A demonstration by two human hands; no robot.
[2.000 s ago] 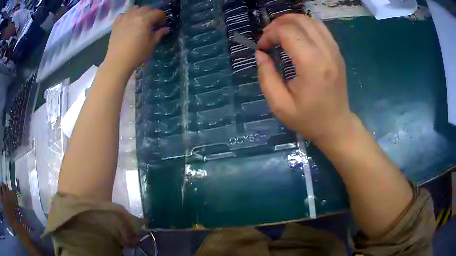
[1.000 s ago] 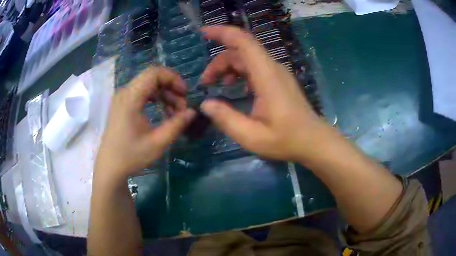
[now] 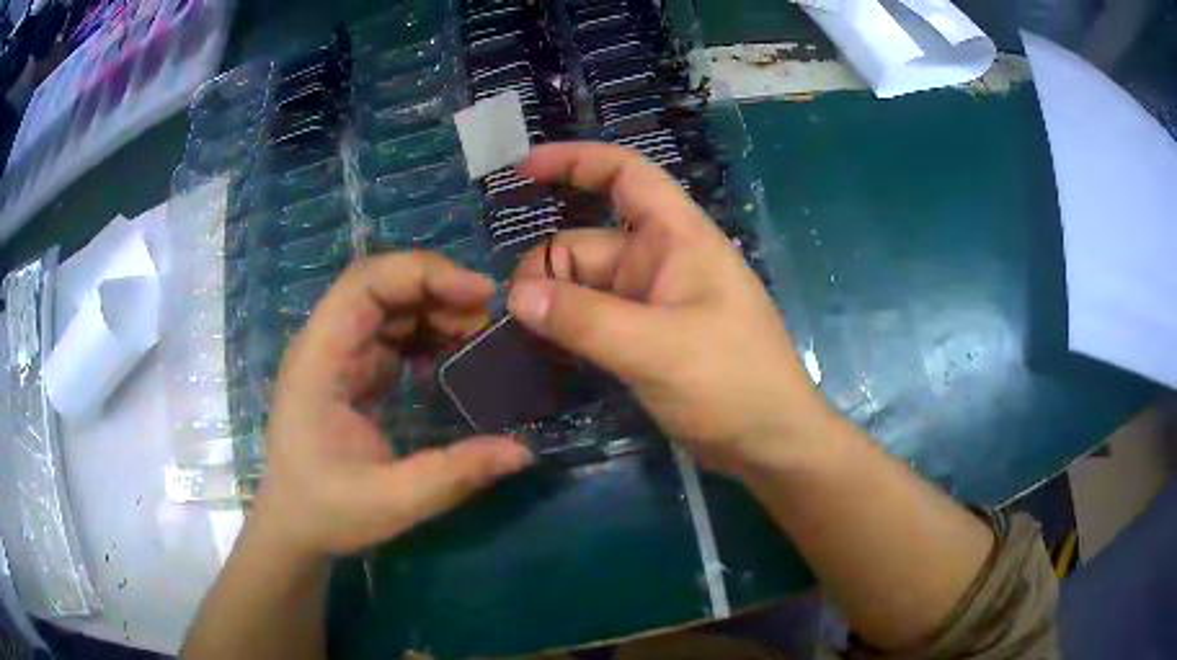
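A flat dark module (image 3: pixel 501 384) with a pale edge shows between my hands, low over the clear tray. My right hand (image 3: pixel 671 303) grips its upper right end between thumb and bent fingers; a thin dark lead shows there. A plain grey square pad (image 3: pixel 493 134) is at the tip of my right index finger, above the module. My left hand (image 3: pixel 374 400) is curved around the module's left side, its thumb below and fingers above; whether it touches the module is unclear. The clear tray (image 3: pixel 403 174) holds dense rows of dark modules (image 3: pixel 519 213).
A white sheet (image 3: pixel 136 503) at left bears a curled white liner (image 3: pixel 110 338) and a long shiny strip (image 3: pixel 58 516). A white partitioned tray (image 3: pixel 110 103) is upper left. Crumpled white paper (image 3: pixel 904 45) and a larger white sheet (image 3: pixel 1116 219) are at right. Clear tape (image 3: pixel 704 548) crosses the green mat (image 3: pixel 891 297).
My left hand has come down from the tray's upper left to near my right hand. The module now shows between them. The grey pad has come with my right hand.
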